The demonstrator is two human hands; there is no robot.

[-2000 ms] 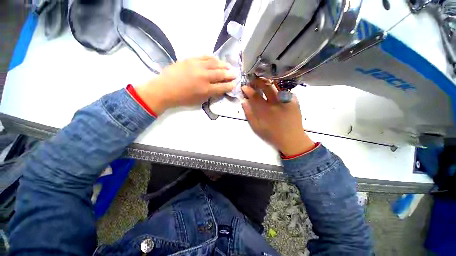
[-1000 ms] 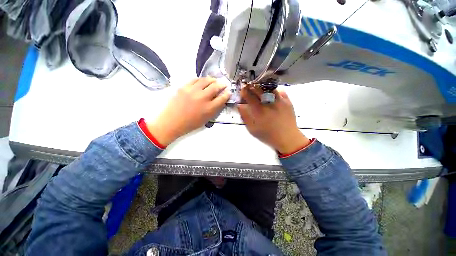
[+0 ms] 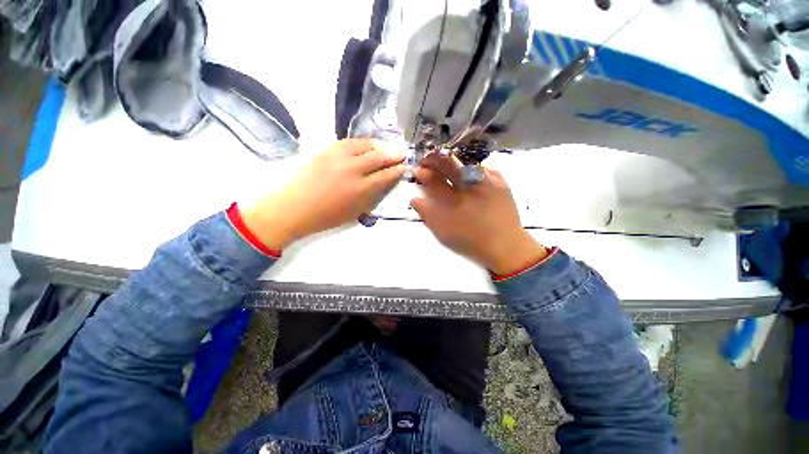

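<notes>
The white sewing machine (image 3: 621,106) with a blue stripe stands over the table, its head just beyond my hands. A strip piece (image 3: 364,84), pale grey with a dark side, runs from behind the head down to the presser foot (image 3: 426,152). My left hand (image 3: 341,186) lies left of the foot, its fingertips pressed on the near end of the piece. My right hand (image 3: 470,208) is right of the foot, fingers bent close to it. The fingers hide most of the near end, so I cannot tell whether the right hand grips it.
A curved grey and black strip (image 3: 244,106) lies at the table's left, joined visually to a looped piece (image 3: 160,66). More grey pieces (image 3: 84,53) hang together at the far left. The ruler-marked front edge (image 3: 373,301) runs before me. Grey cloth (image 3: 49,346) lies below left.
The view has shifted since the oldest frame. The dark strip behind the head has moved slightly left and shows more of itself. Both hands stay close beside the foot.
</notes>
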